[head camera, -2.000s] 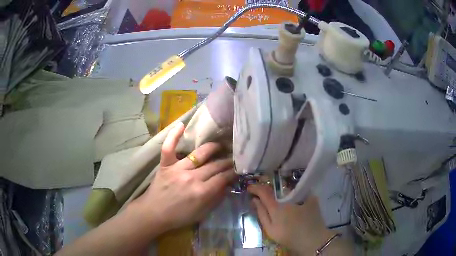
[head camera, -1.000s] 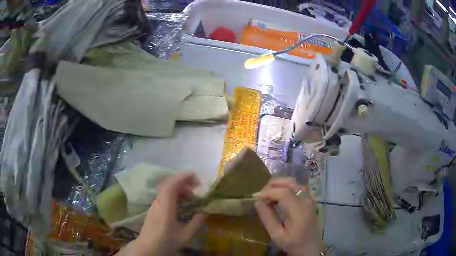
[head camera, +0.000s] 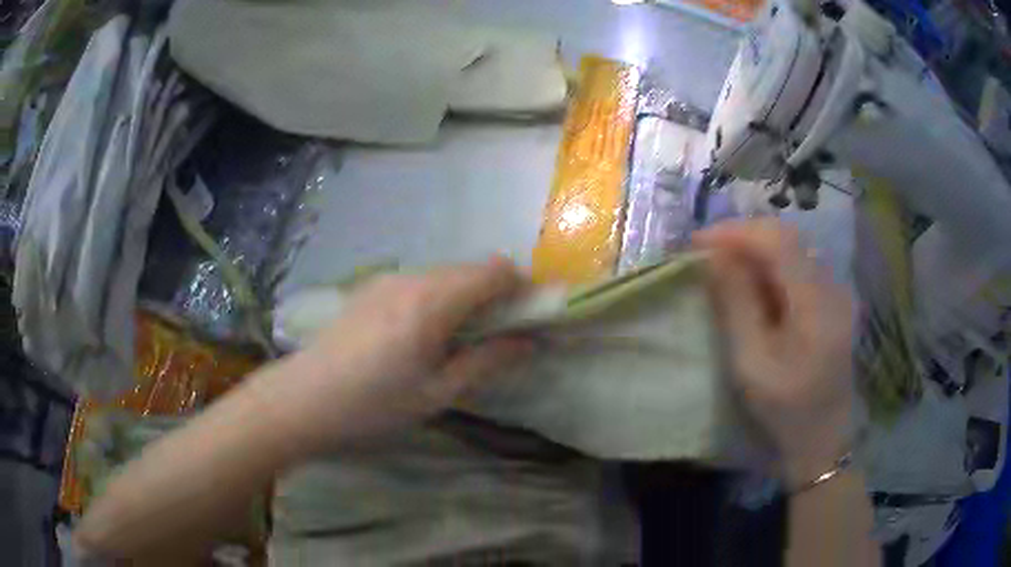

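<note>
A pale grey-green cloth panel (head camera: 621,382) is stretched between my two hands in front of the machine, a little blurred. An olive strip of it shows along the top edge. My left hand (head camera: 432,332) grips the cloth near its left part. My right hand (head camera: 770,332) pinches its upper right corner. More pale olive cloth (head camera: 443,515) hangs below, at the bottom of the picture. The white sewing machine head (head camera: 776,94) stands at the upper right, apart from the cloth.
A flat pale olive piece (head camera: 333,72) lies at the top left. A grey-white bundle (head camera: 100,210) is heaped far left beside plastic wrap (head camera: 238,222). Yellow-orange tape (head camera: 588,172) lies left of the machine. A band bundle (head camera: 887,299) lies to the right.
The cloth came away from under the machine head towards me and is now spread wider between my hands, with its pale face showing. The view has shifted down.
</note>
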